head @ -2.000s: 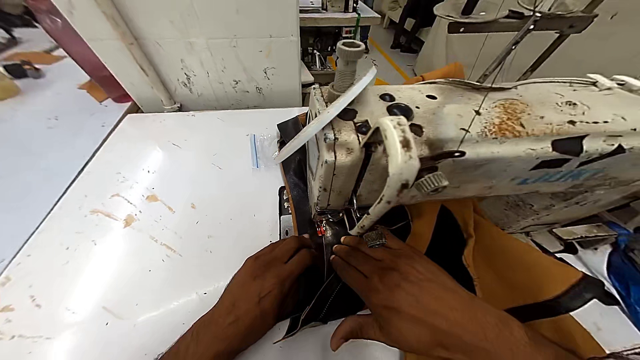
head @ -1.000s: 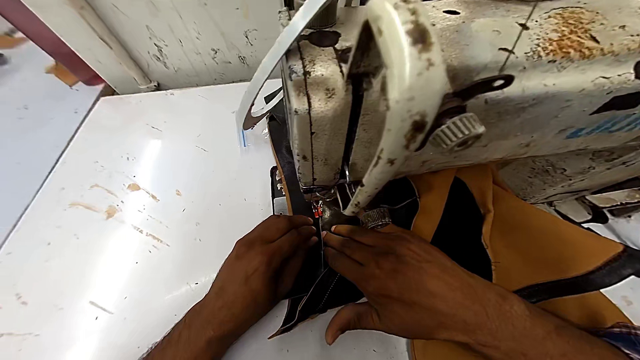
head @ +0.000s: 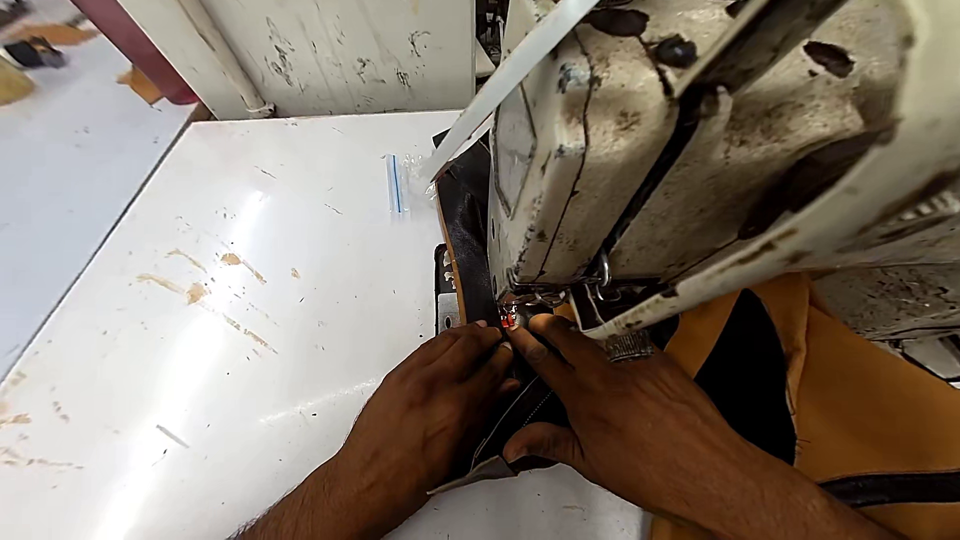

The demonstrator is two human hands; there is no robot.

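Note:
An industrial sewing machine (head: 600, 150) with worn, stained paint fills the upper right. Under its presser foot area, marked by a small red part (head: 508, 315), runs a piece of black leather (head: 469, 232) with a tan edge. My left hand (head: 435, 412) presses on the black piece just left of the needle area, fingertips close to the red part. My right hand (head: 622, 412), wearing a ring, lies on the same piece at the right, thumb spread low over a stitched seam. Tan and black leather panels (head: 862, 397) lie folded beyond my right wrist. The needle itself is hidden.
A white worktable (head: 300, 225) with brown scuffs spreads to the left. A small clear zip bag (head: 396, 184) lies near the machine head. A pale strip (head: 517, 75) slants across the machine's left side. Behind stands a marked white panel (head: 360, 52); another table (head: 82, 172) adjoins at far left.
The stitched flap below my hands has folded, and less of it shows past my left hand. Both hands remain on the leather by the needle area. The view has moved closer to the machine.

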